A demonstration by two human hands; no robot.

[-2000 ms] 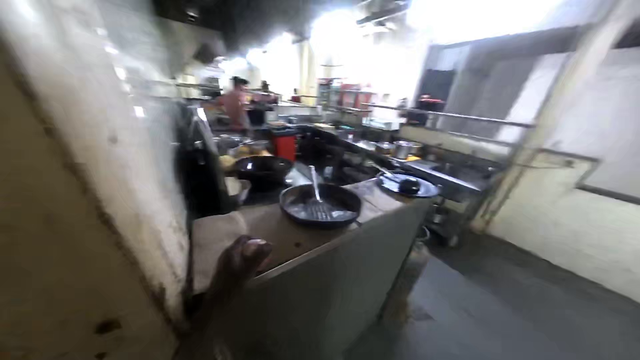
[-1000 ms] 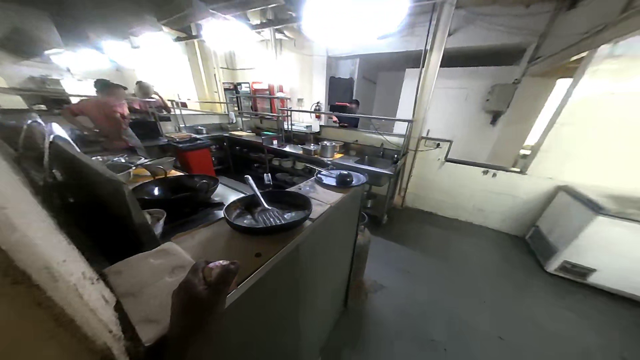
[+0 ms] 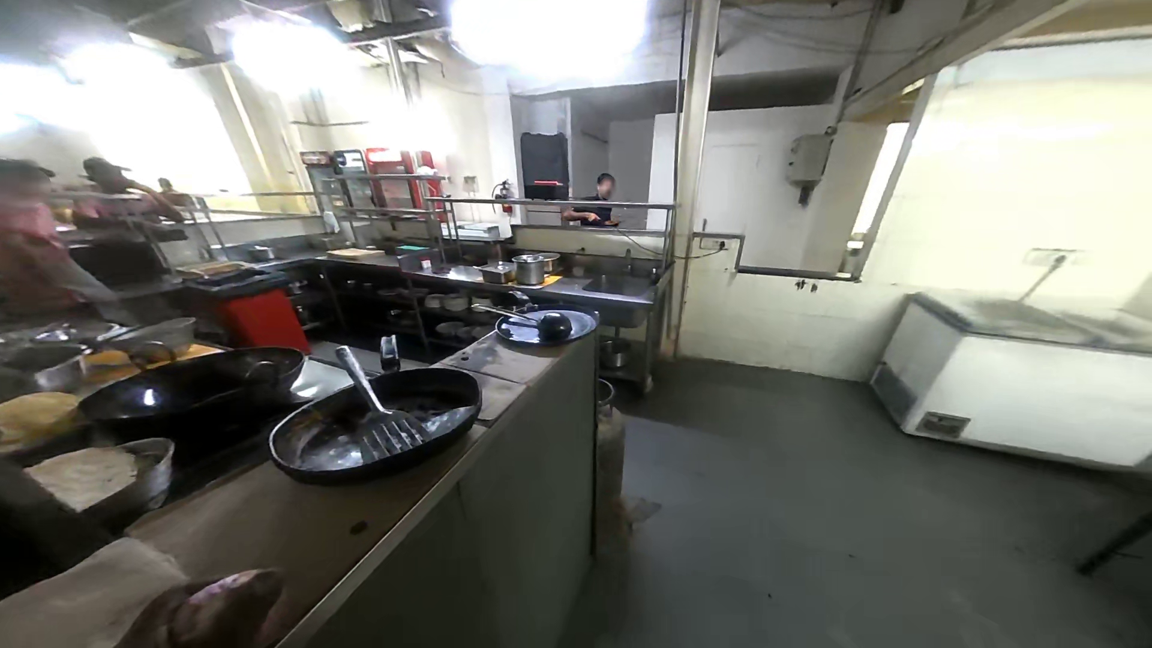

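Observation:
At the bottom left edge is my left hand [image 3: 207, 612], partly cut off by the frame. Its fingers look curled, and whether they hold anything is unclear. It is beside a pale cloth or paper sheet [image 3: 81, 594] and over the near end of the brown countertop [image 3: 270, 522]. Farther along the counter, a slotted metal spatula [image 3: 391, 427] rests in a black frying pan [image 3: 315, 436]. Beyond that, a ladle [image 3: 551, 324] lies on a round plate or lid [image 3: 576, 335]. My right hand is out of view.
A black wok [image 3: 198, 378] and a bowl of pale food [image 3: 90, 477] stand left of the pan. Pots [image 3: 529, 270] sit on the back steel counter. A gas cylinder [image 3: 609, 459] stands by the counter's end, and a chest freezer [image 3: 1026, 387] at right. Other people work behind.
The view has swung right, bringing the white chest freezer into sight. My left hand now appears lower in the view, partly cut off. The pan and spatula stay on the counter.

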